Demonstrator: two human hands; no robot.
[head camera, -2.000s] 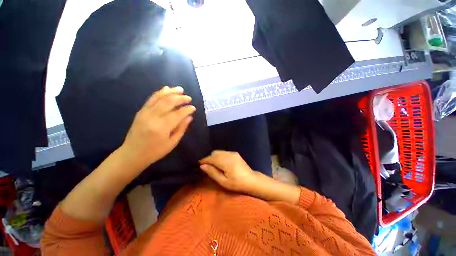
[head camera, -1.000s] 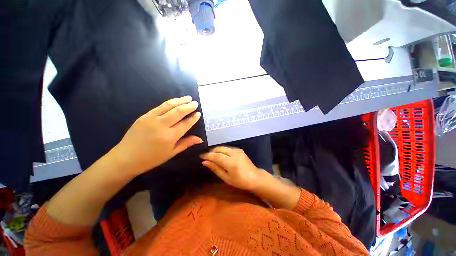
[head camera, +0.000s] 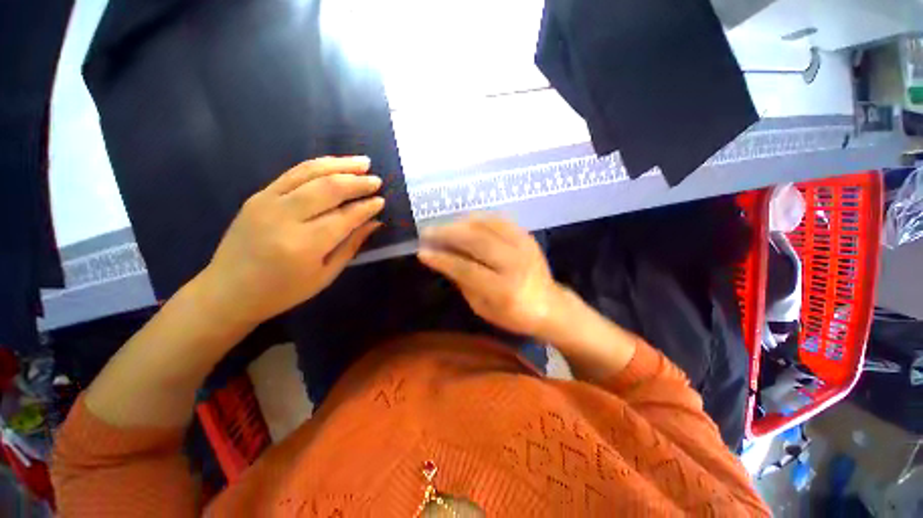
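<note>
A large black cut panel (head camera: 223, 111) lies flat on the white machine table, its right edge running down to the table front. My left hand (head camera: 299, 233) rests flat on it near that edge, fingers together and pointing right. My right hand (head camera: 491, 265) is at the panel's lower right corner by the table edge, thumb and fingertips close together and slightly blurred. Whether cloth is between them cannot be told. White glare covers the top of the panel, and the needle is not visible.
Small black cut panels (head camera: 648, 91) lie right of the glare, over the table-edge ruler (head camera: 516, 190). More black cloth (head camera: 25, 152) hangs at far left. A red basket (head camera: 868, 273) with scraps stands at right. Black cloth (head camera: 658, 293) bunches beside my lap. Another red basket (head camera: 231, 425) shows at lower left.
The view has shifted, and the blue part and metal parts at the top are out of sight. My right hand has moved up from the lap side to the table edge. My left hand stays on the panel.
</note>
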